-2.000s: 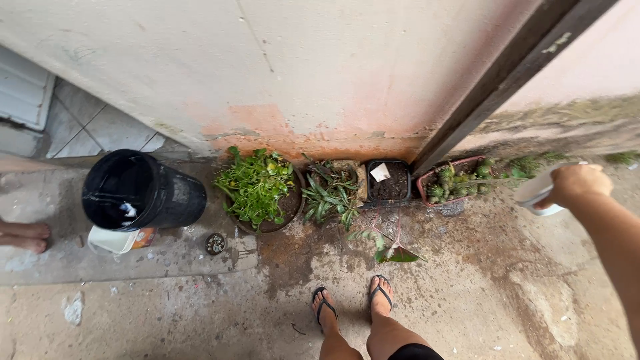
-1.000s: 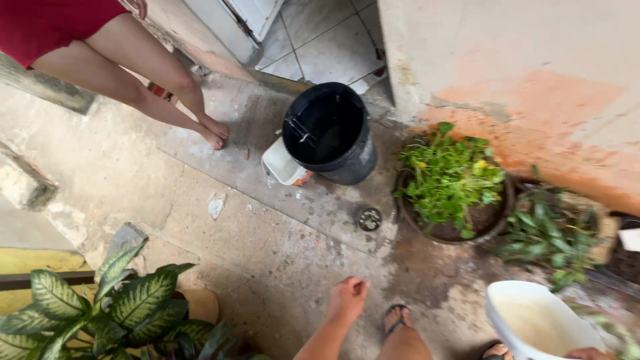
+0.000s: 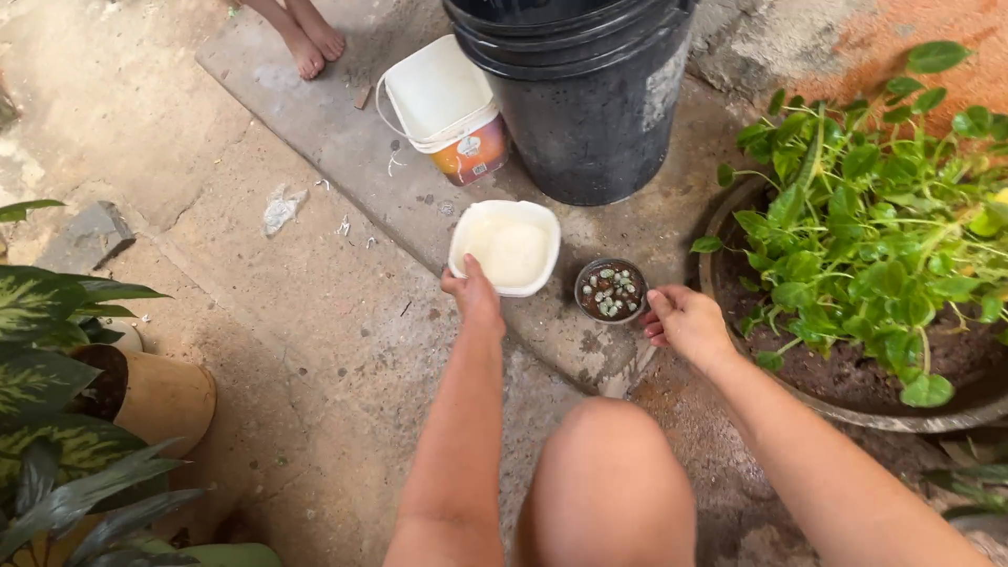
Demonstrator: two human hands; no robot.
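Note:
My left hand (image 3: 474, 298) grips the near left edge of a white plastic tub (image 3: 512, 248), its thumb over the rim; the inside looks pale, and whether liquid is in it I cannot tell. Just right of the tub, a small round pot of succulents (image 3: 610, 291) sits upright on the concrete. My right hand (image 3: 683, 321) has its thumb and fingers at the right rim of that pot. Beyond them stands a large black plastic bucket (image 3: 587, 118), with a white square bucket (image 3: 441, 94) with a wire-like handle at its left.
A wide planter of leafy greens (image 3: 713, 260) stands at the right, by the wall. At the left are a potted variegated plant (image 3: 169, 394) and a stone piece (image 3: 87, 236). Another person's bare feet (image 3: 315, 51) are at the top left. A low slab edge (image 3: 354, 205) crosses the ground.
The white tub was in my right hand two seconds ago; now my left hand holds it, lower and beside the succulents. My right hand has come to the small pot. The view has swung left and lower.

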